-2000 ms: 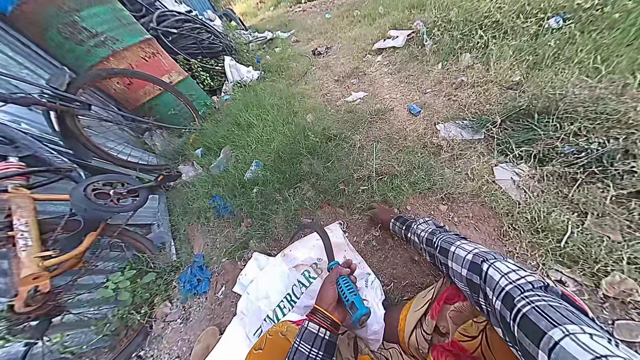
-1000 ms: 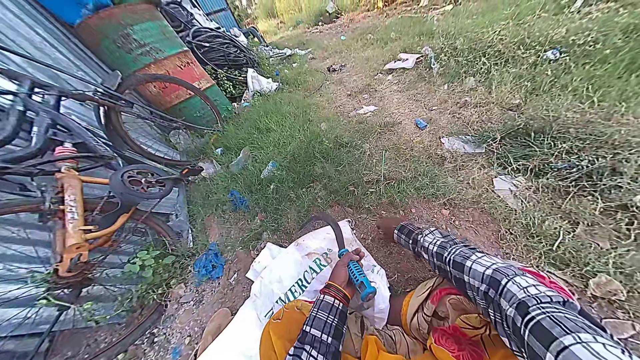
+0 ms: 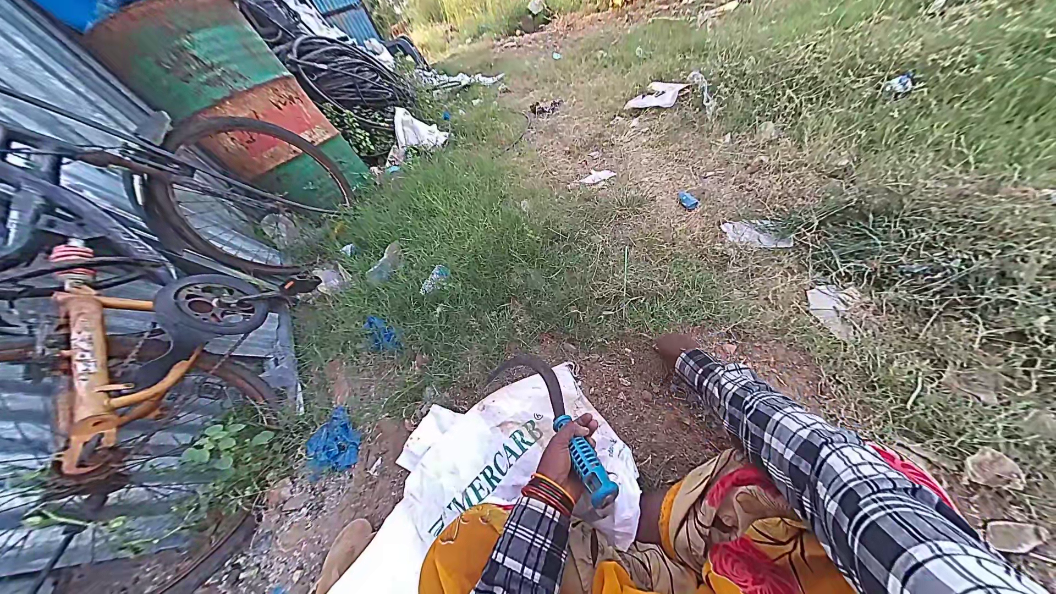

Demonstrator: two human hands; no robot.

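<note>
A sickle with a dark curved blade (image 3: 544, 381) and a blue ribbed handle (image 3: 587, 464) is in my left hand (image 3: 568, 459), which closes around the handle. The blade arches up and to the left over the top edge of a white printed plastic sack (image 3: 487, 450). The sack lies on the ground, partly beneath my left arm and the yellow and red patterned cloth over my legs. My right hand (image 3: 675, 348) reaches forward, low at the bare soil along the grass edge, right of the blade. Its fingers are not clearly seen, nor is anything in them.
An orange bicycle frame (image 3: 87, 371) and a bicycle wheel (image 3: 342, 177) lean by corrugated metal sheets (image 3: 285, 355) on the left, near a painted drum (image 3: 206, 62). Crumpled blue plastic (image 3: 334, 441) lies left of the sack. Grass (image 3: 495, 239), litter and stones (image 3: 994, 469) surround the soil.
</note>
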